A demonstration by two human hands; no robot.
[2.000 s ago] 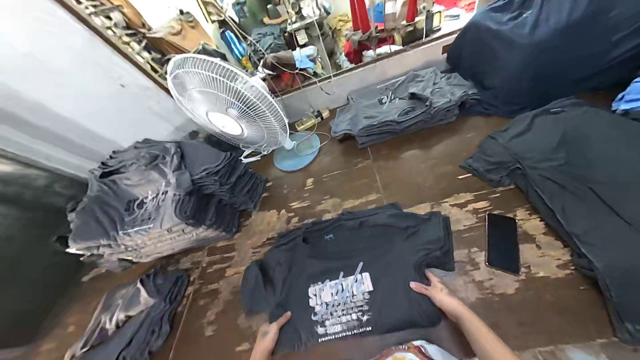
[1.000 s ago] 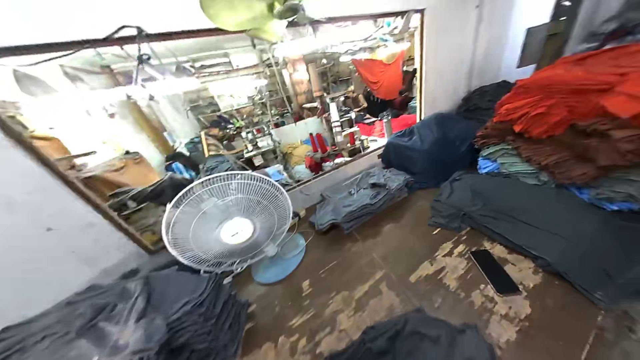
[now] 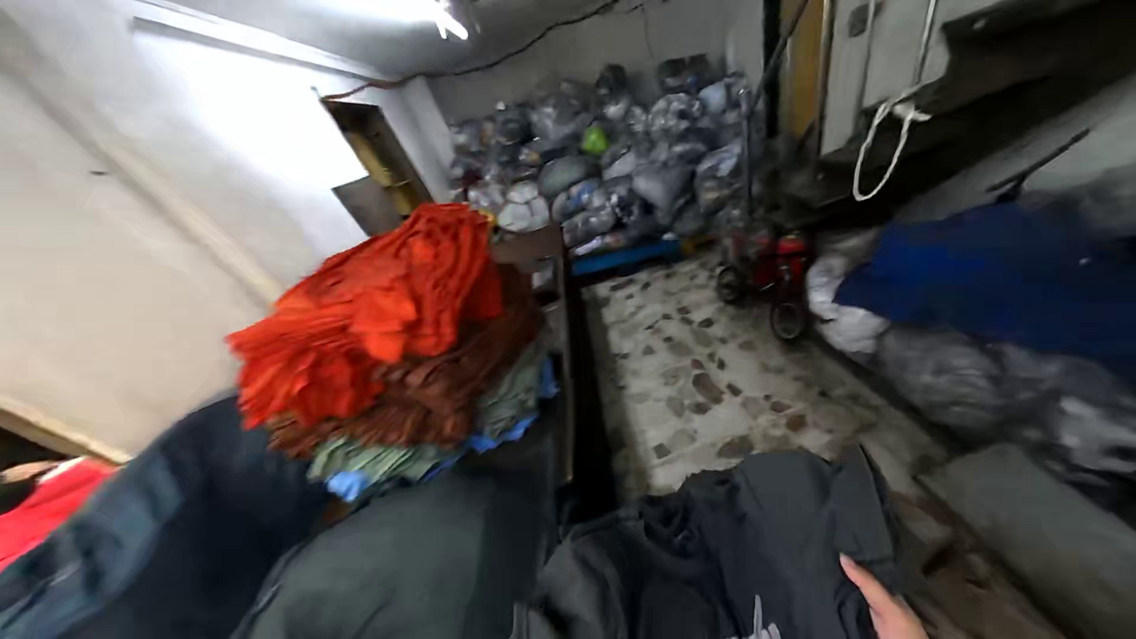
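Observation:
A dark T-shirt with a pale print (image 3: 710, 541) is held up at the bottom of the view, partly over the floor beside the table. My right hand (image 3: 879, 599) grips its right side, with the fingers mostly hidden by the cloth. My left hand is not in view. Just left of the shirt, dark garments (image 3: 399, 550) lie on the table. Behind them rises a stack of folded cloth, orange (image 3: 382, 311) on top, then brown (image 3: 435, 382), grey-green and blue.
A stone-patterned floor (image 3: 701, 382) runs beside the table's edge (image 3: 566, 390). Filled plastic bags (image 3: 621, 169) are heaped at the back. A red wheeled object (image 3: 772, 266) stands near blue cloth (image 3: 994, 275) over bags at the right. A white rope (image 3: 883, 146) hangs above.
The view has swung far to the right. Two seconds ago the printed shirt lay flat on the table under both hands; now it is lifted, with my right hand at its side.

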